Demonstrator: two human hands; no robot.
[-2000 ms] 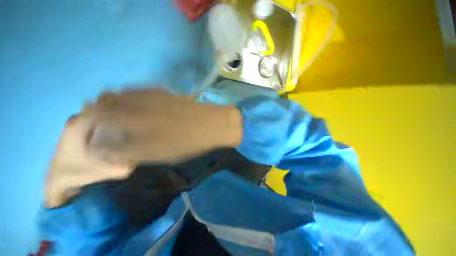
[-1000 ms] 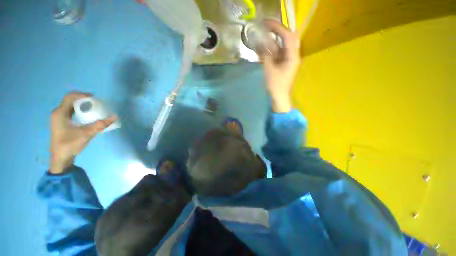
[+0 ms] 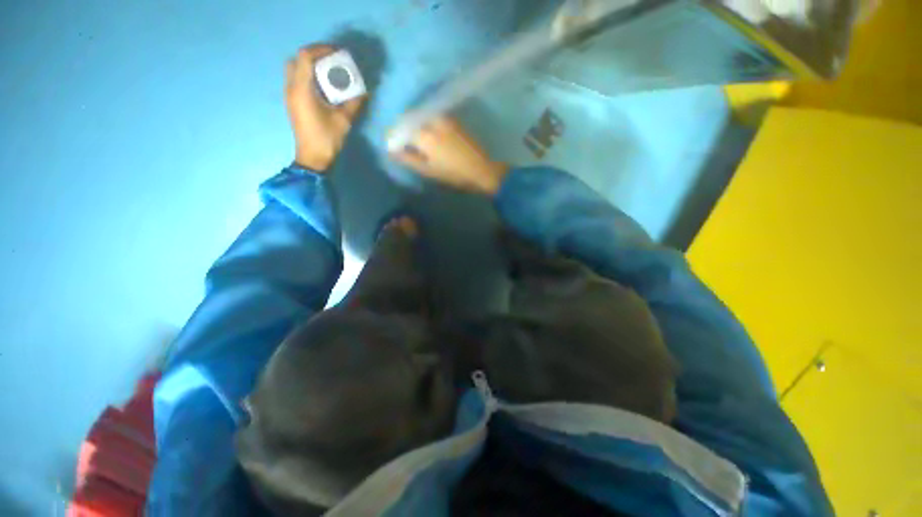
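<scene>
My left hand (image 3: 316, 111) holds a small white squarish bottle (image 3: 340, 77) at the upper left, its round dark opening facing the camera. My right hand (image 3: 445, 151) is shut on the end of the siphon hose (image 3: 485, 79), to the right of and a little below the bottle, not touching it. The translucent hose runs up and right towards the shiny metal can (image 3: 698, 45), which is cut off by the top edge. The hose and right hand are somewhat blurred.
The yellow cabinet (image 3: 809, 232) stands along the right side. A red ribbed object (image 3: 119, 454) is at the lower left. Small dark marks (image 3: 544, 133) show on the glossy blue floor (image 3: 111, 172). My bent knees are below my hands.
My left hand has moved up and right in view with the bottle. My right hand has left the can top and taken hold of the hose end. The can now appears farther up and right.
</scene>
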